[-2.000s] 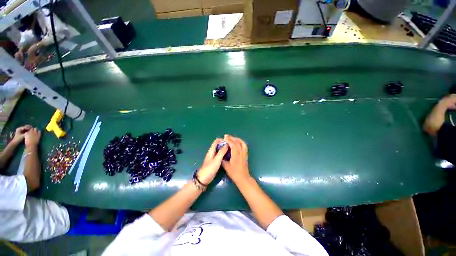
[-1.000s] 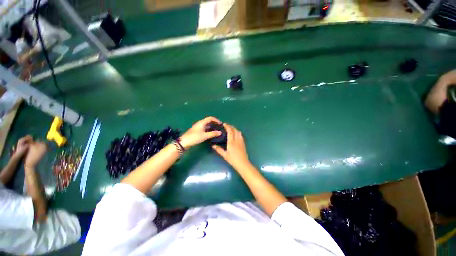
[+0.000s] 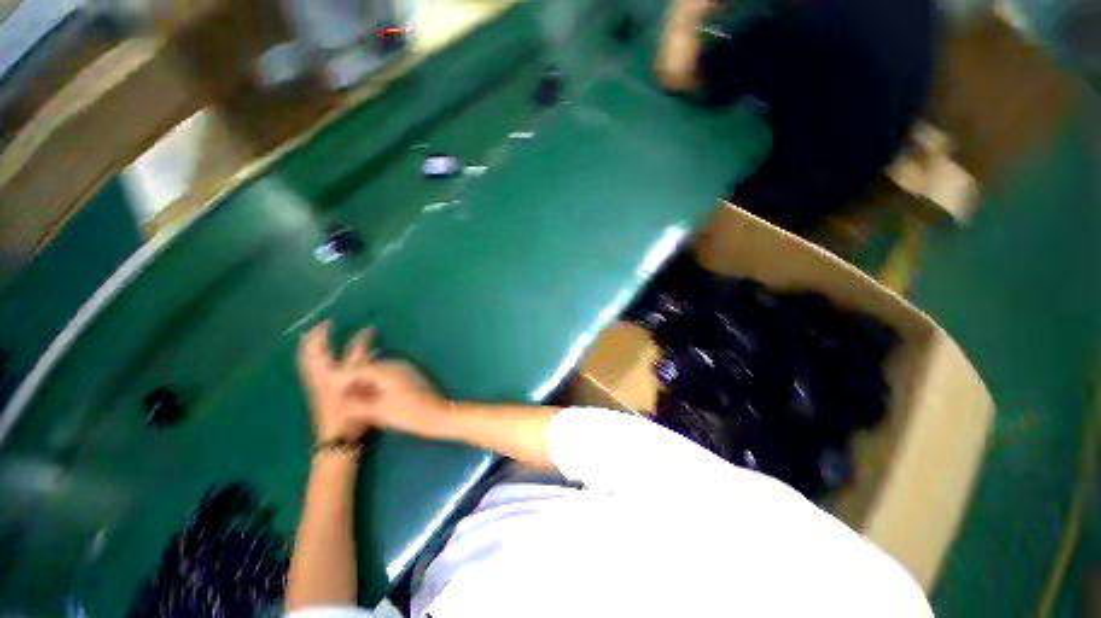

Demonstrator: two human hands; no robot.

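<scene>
My left hand [image 3: 328, 384], with a bracelet at the wrist, and my right hand [image 3: 401, 395] meet over the green bench, left of the carton. The left fingers look spread. The right fingertips overlap the left hand and are blurred. No black housing shows in either hand. A black unit [image 3: 163, 407] lies left of my hands, near the belt seam. A pile of small black inserts [image 3: 217, 561] lies at the lower left, partly cut off by the frame edge. The open carton [image 3: 936, 453] by my lap holds many black housings [image 3: 773, 374].
Units sit spaced along the belt: a dark one with a pale side [image 3: 341, 245], a white-faced one [image 3: 441, 164] and a dark one [image 3: 549, 87]. A person in dark clothing [image 3: 821, 97] sits beyond the carton. Brown boxes stand behind the belt.
The view has swung right and blurred. The black housing held between my hands is no longer visible there. A black unit now shows left of my hands. More of the carton shows.
</scene>
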